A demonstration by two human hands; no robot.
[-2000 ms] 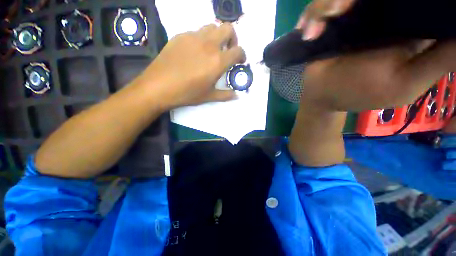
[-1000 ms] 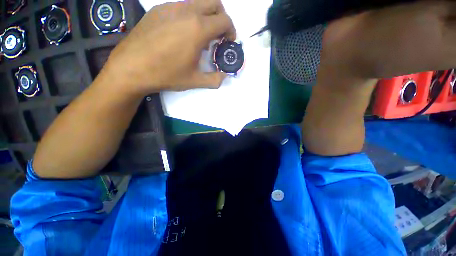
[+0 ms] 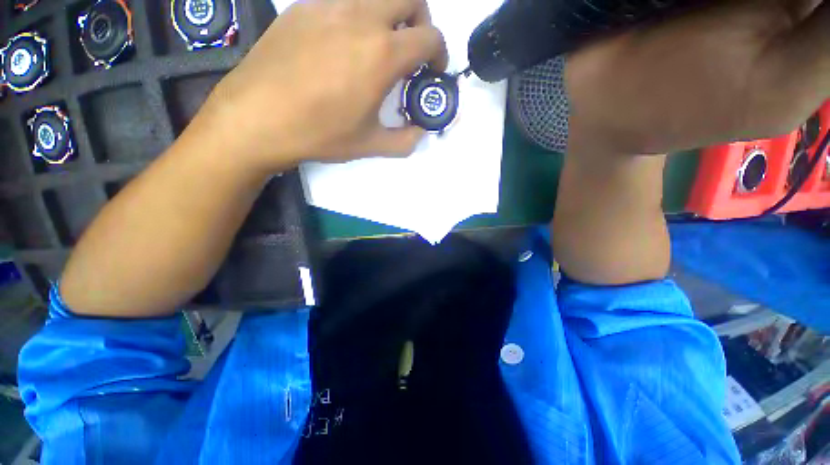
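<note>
A round dark smartwatch body (image 3: 430, 100) lies over the white paper work sheet (image 3: 409, 191), its back with a pale central circle facing up. My left hand (image 3: 337, 86) grips its left side between fingers and thumb. My right hand (image 3: 701, 82) is around the black electric screwdriver (image 3: 537, 36), which points left. The screwdriver's thin tip is at the upper right edge of the watch body; whether it touches a screw cannot be told. The fingers of my right hand are mostly hidden or cut off by the top edge.
A black foam tray (image 3: 264, 263) with several watch bodies is at the left. A perforated screw dish (image 3: 543, 104) lies right of the paper, partly behind the screwdriver and my right hand. A red foam tray (image 3: 719, 186) with watch bodies and a black cord is at the right.
The screwdriver tip has moved from apart to the right of the watch body to its upper right edge. The second watch body at the sheet's top is out of view.
</note>
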